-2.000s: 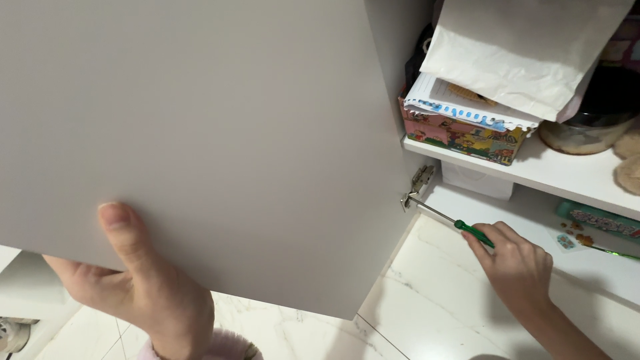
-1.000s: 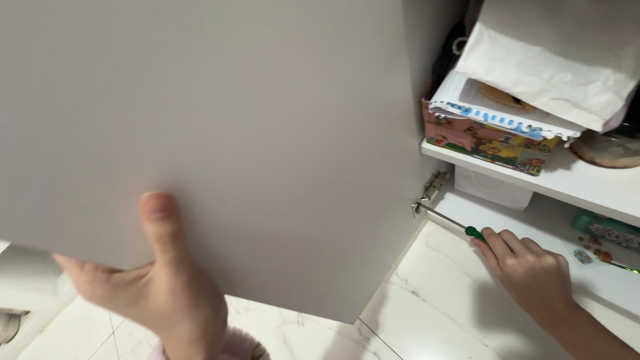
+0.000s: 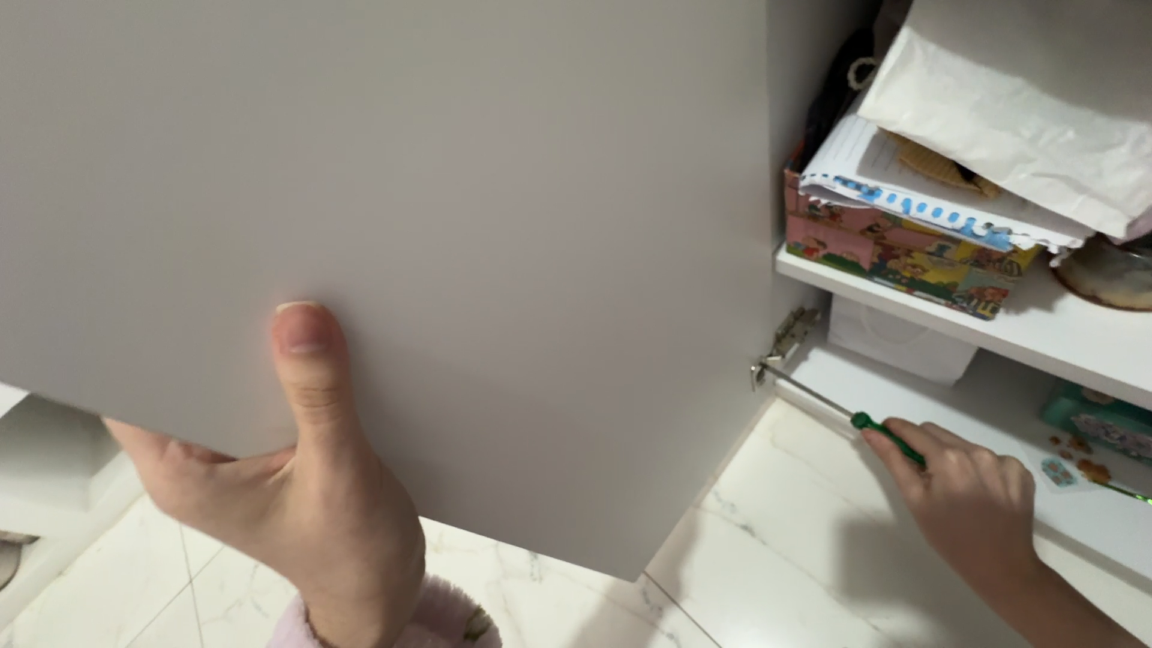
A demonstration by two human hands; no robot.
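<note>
A large grey cabinet door (image 3: 504,252) fills the left and middle of the view. My left hand (image 3: 315,486), in a fuzzy pink sleeve, grips its lower edge, thumb on the face and fingers partly hidden behind. At the door's right edge sits a metal hinge (image 3: 790,335), joined to the cabinet side. My right hand (image 3: 967,499) is closed around the green handle of a screwdriver (image 3: 886,436). The thin shaft slants up and left, and its tip meets the hinge's door-side part; how the tip sits on a screw cannot be told.
A cabinet shelf (image 3: 954,331) holds a patterned box (image 3: 900,261), spiral-bound paper (image 3: 927,202), a white bag (image 3: 1017,117) and a round container (image 3: 1111,274). Below are a white paper bag (image 3: 891,337), a green package (image 3: 1102,418) and small loose items. Marble-look floor tiles (image 3: 756,540) lie underneath.
The view has shifted slightly. Both hands keep their holds on the door and the screwdriver, and the screwdriver's tip stays at the hinge.
</note>
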